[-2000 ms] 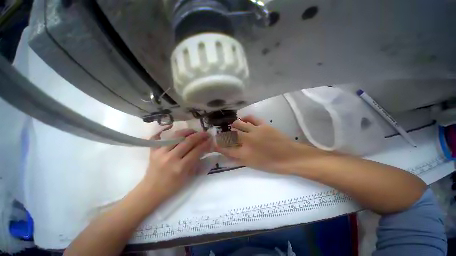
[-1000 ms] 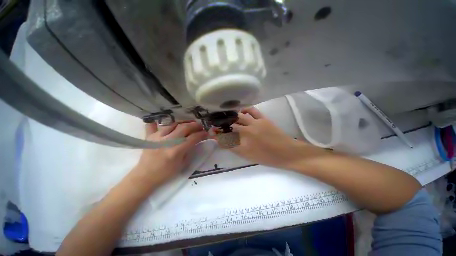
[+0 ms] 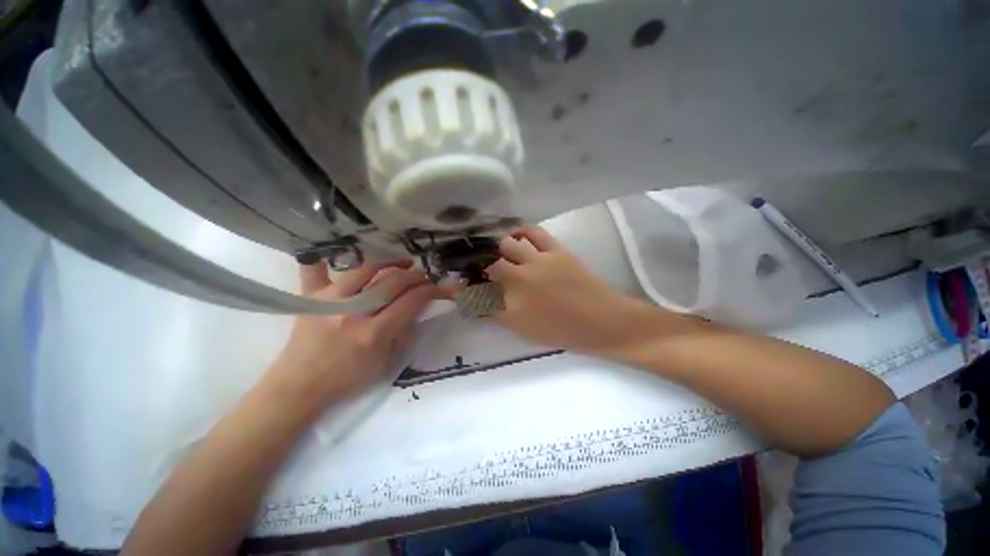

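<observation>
Sheer white fabric (image 3: 350, 411) lies under my left hand and reaches the presser foot area. My left hand (image 3: 345, 331) is left of the needle, fingers bent, fingertips pressing the fabric by the foot. My right hand (image 3: 551, 293) is just right of the needle, fingertips close to the foot; what they pinch is hidden. A knurled screw (image 3: 480, 299) sits between the hands. The sewing machine head (image 3: 716, 98) spans the top, with a white ribbed dial (image 3: 443, 141). The needle tip is too small to make out.
A sheer cut piece with a curved band (image 3: 711, 255) lies at right, beside a white pen (image 3: 814, 255) with a purple-blue end. A blue and red-pink roll (image 3: 953, 306) is at far right. A printed measuring scale (image 3: 521, 462) runs along the front edge. A grey curved bar (image 3: 152, 255) crosses the left.
The view has shifted a little. My left hand has moved slightly left of where it was two seconds ago, and the fabric strip below it lies further left. My right hand stays beside the foot.
</observation>
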